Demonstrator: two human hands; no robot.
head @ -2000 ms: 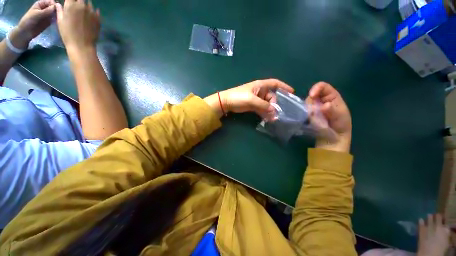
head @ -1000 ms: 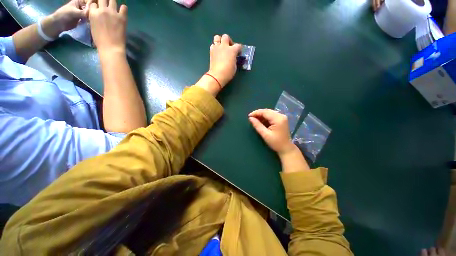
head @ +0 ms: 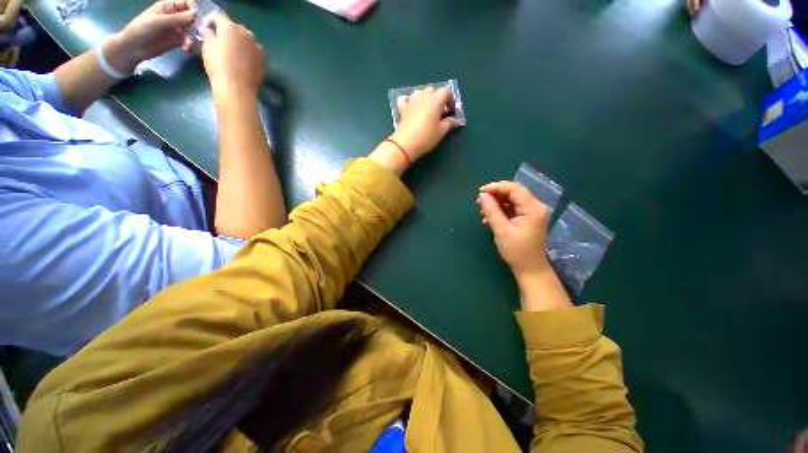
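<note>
A clear zip bag (head: pixel 404 92) with a dark item, likely a cable, lies on the dark green table (head: pixel 443 257) ahead of me. My left hand (head: pixel 423 122) is on this bag, its fingers over the dark item. They hide part of it, and I cannot tell whether they grip it. My right hand (head: pixel 518 226) is loosely curled near the table, with nothing visible in it. Two more clear bags are beside it: one (head: pixel 539 184) partly behind the fingers, the other (head: pixel 578 248) right of the wrist with small shiny bits inside.
A neighbour in light blue (head: pixel 97 212) works at the left with a small clear bag (head: pixel 205 16). A pink and white item (head: pixel 350 7) is at the top edge. A white roll (head: pixel 740 28) and a blue and white carton (head: pixel 788 133) are at the right.
Two bags now lie by my right hand, which held clear plastic with my left earlier. My left hand has moved forward onto the bag with the dark item.
</note>
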